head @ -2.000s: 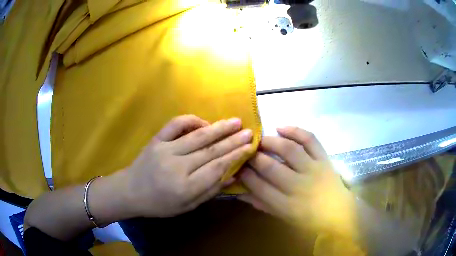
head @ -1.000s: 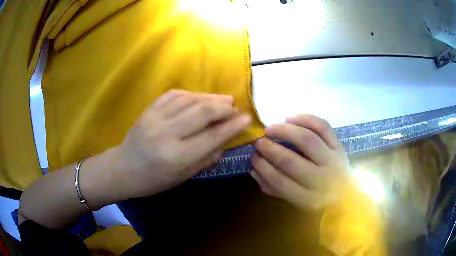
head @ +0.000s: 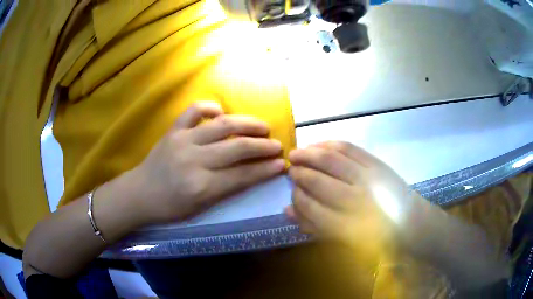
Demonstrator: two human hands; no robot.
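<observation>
A mustard-yellow cloth panel lies on the white table, left of the dark bed seam line. Its stitched right edge runs down to my fingertips. My left hand lies on the cloth's lower right part, fingers pointing right. My right hand pinches the cloth's lower right corner between thumb and fingers. The fingertips of both hands nearly meet there. Lamp glare washes out the cloth near the machine. A bright spot blurs part of my right hand.
The machine head's metal part and a dark round knob are at the top. A measuring tape follows the front edge. A small metal fitting sits at right. More yellow cloth lies below the edge at right.
The cloth's lower edge has moved up off the measuring tape, showing white table below my left hand. The machine head is back in view at the top. Both hands remain at the corner.
</observation>
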